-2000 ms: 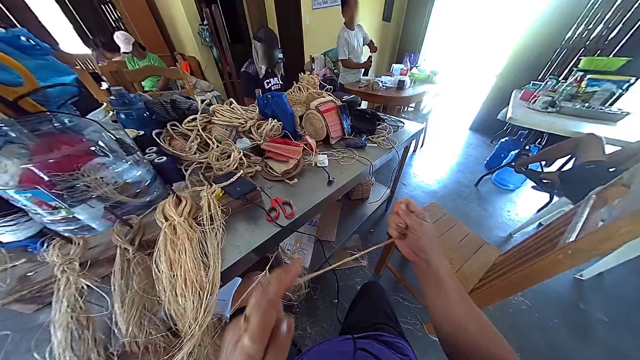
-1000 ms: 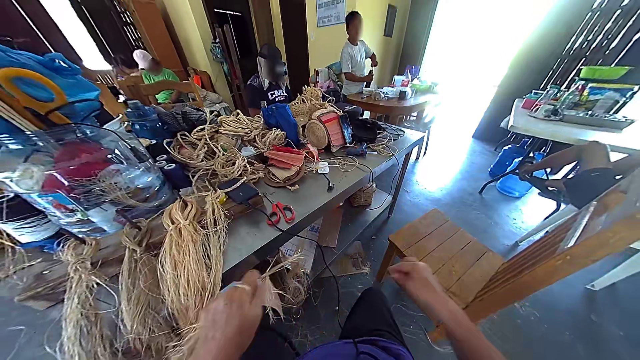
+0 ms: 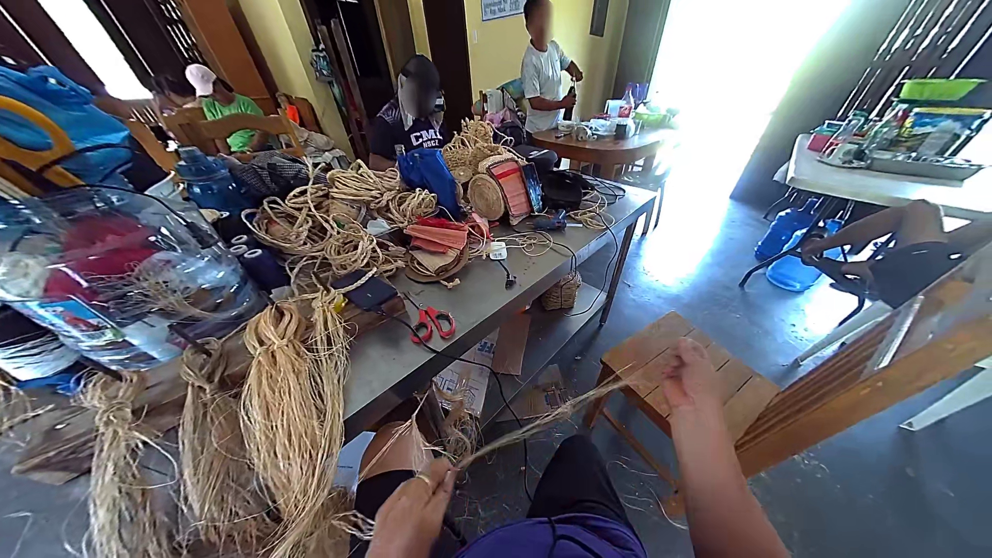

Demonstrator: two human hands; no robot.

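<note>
A thin strand of pale natural fibre (image 3: 542, 419) stretches between my two hands above my lap. Its lower end is pinched in my left hand (image 3: 416, 508), which wears a ring, and loose fibre ends fan out above that hand. My right hand (image 3: 690, 377), raised in front of the wooden chair seat, has its fingers closed at the strand's frayed upper end. Hanks of raw fibre (image 3: 287, 403) hang from the table edge left of my left hand. Red-handled scissors (image 3: 433, 324) lie on the grey table beyond it.
Coiled braided rope (image 3: 333, 225), woven pieces and a black cable crowd the grey table (image 3: 488, 310). A wooden chair (image 3: 651, 349) stands at right. Clear plastic containers (image 3: 116, 271) are at left. Several people are around the room, one seated across the table.
My right hand has risen from its lower place one second ago, and the strand now spans between both hands. The view has shifted slightly.
</note>
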